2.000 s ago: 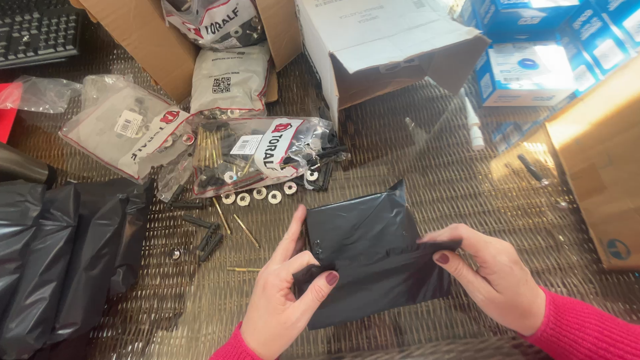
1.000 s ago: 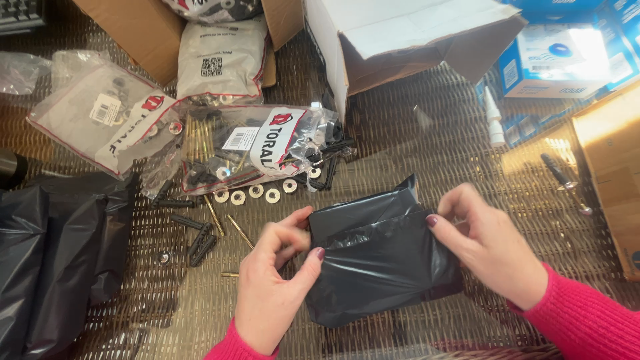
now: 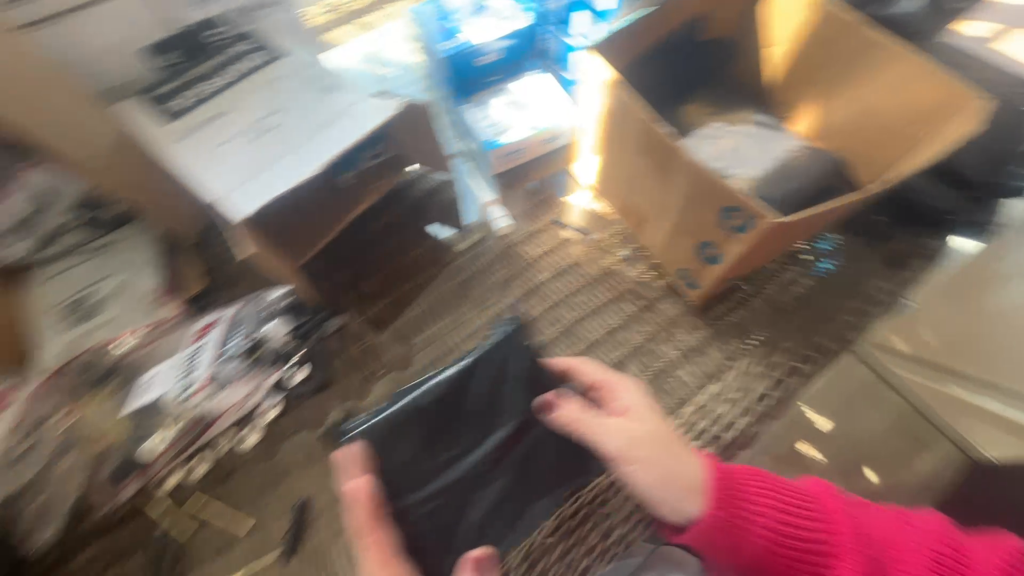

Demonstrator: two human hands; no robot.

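Note:
A black plastic mailing bag point(image 3: 472, 440), wrapped around something flat and boxy, lies tilted between my two hands at the bottom middle of the blurred head view. My left hand point(image 3: 380, 512) is at its left edge, fingers along the side and thumb near the bottom; the view's lower edge cuts this hand off. My right hand point(image 3: 624, 432) grips the bag's right edge, thumb on top. Left of the bag lies a clear plastic bag of hardware point(image 3: 216, 376), with pale round washers beside it and a small dark part point(image 3: 296, 528) nearer my left hand.
A woven wicker tabletop point(image 3: 592, 280) lies under everything. An opened white cardboard box point(image 3: 264, 120) stands at the upper left, blue and white boxes point(image 3: 512, 88) behind. At the upper right an open brown cardboard box point(image 3: 656, 184) holds something pale and dark. Tiled floor point(image 3: 896, 400) shows beyond the table's edge.
The view has swung far to the right, bringing the open brown box and floor into sight. The flap I was folding two seconds ago lies flat on the bag.

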